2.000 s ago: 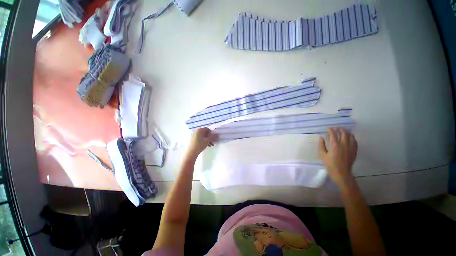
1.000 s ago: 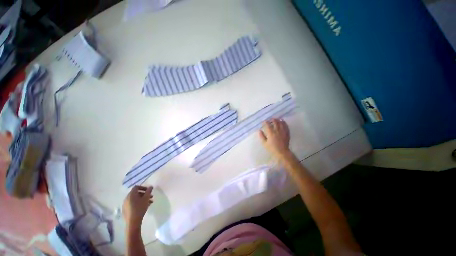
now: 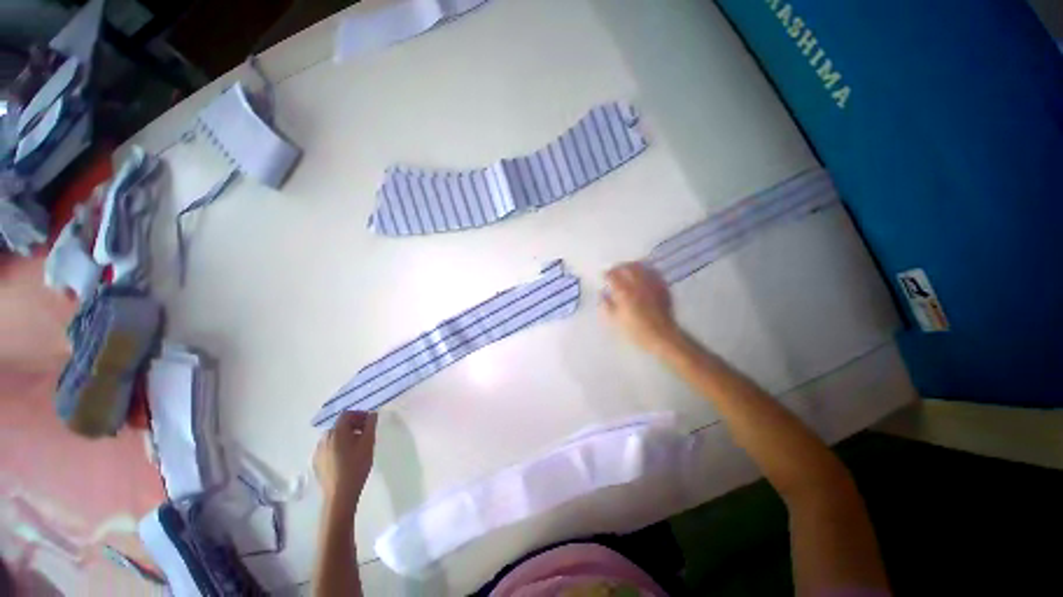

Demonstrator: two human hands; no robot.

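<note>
A pale striped strip with interlining (image 3: 746, 224) lies on the belt at the right, its far end at the blue machine cover. My right hand (image 3: 639, 306) is at its near end, slightly blurred; whether it touches the strip is unclear. A small stack of narrow striped collar strips (image 3: 466, 334) lies at the centre. My left hand (image 3: 347, 449) has its fingers curled at the stack's lower left tip; its grip is unclear. White curved interlining strips (image 3: 525, 490) lie at the near table edge.
Wider striped pieces (image 3: 455, 201) lie farther up the table. The blue HASHIMA machine (image 3: 863, 152) stands at the right. Bundles (image 3: 111, 362) line the left side, with a white stack (image 3: 183, 420) beside them. A bundle with a thin tail (image 3: 247, 138) is at the upper left.
The interlined strip has moved right and up to the blue cover. My right hand has ended up at its near end. My left hand has moved onto the striped stack's tip. The view has also turned right.
</note>
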